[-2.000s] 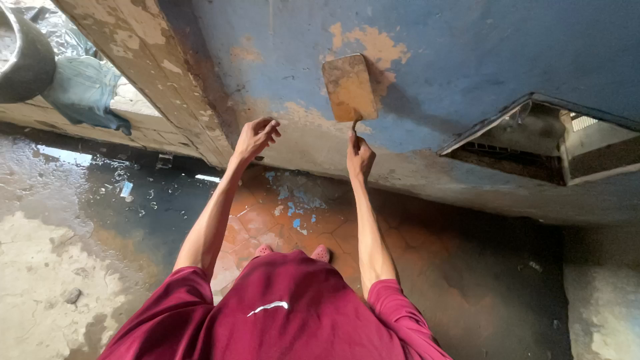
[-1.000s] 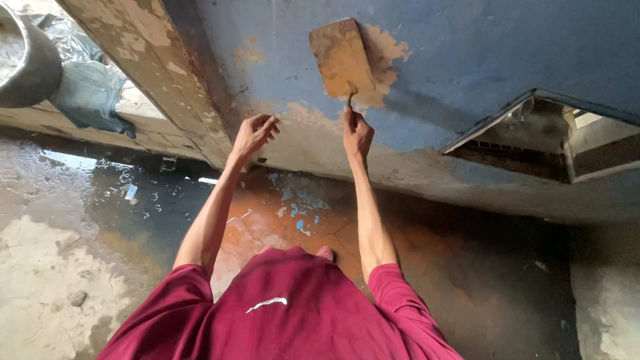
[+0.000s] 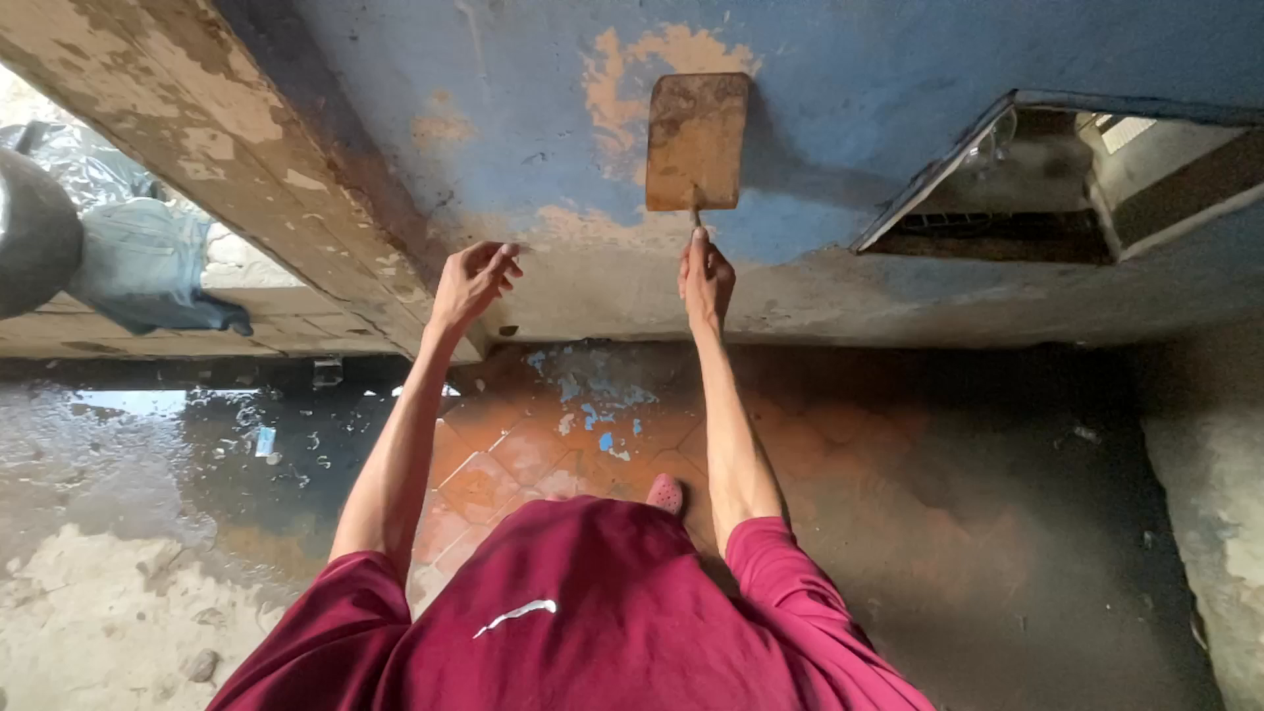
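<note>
My right hand [image 3: 707,281] grips the handle of a flat, rusty metal scraper [image 3: 697,143] with a wide, roughly rectangular blade. The blade points up the blue painted wall [image 3: 839,128] and covers part of a pale patch [image 3: 617,89] where the paint is gone; whether its edge touches the wall I cannot tell. My left hand [image 3: 477,281] is raised left of the scraper with loosely curled fingers and nothing in it, near the wall's bare lower band. Blue paint flakes [image 3: 605,441] lie on the tiled floor below.
A peeling post or door frame [image 3: 296,168] rises at the left. Beyond it, a dark cloth [image 3: 148,262] hangs over a ledge beside a rounded grey container [image 3: 35,237]. An angular opening [image 3: 1027,188] is in the wall at right. The floor [image 3: 247,474] is wet at left.
The scraper has moved from leaning left to nearly upright and sits further right than one second ago, uncovering more of the pale patch on its left. The left hand stays raised in about the same place.
</note>
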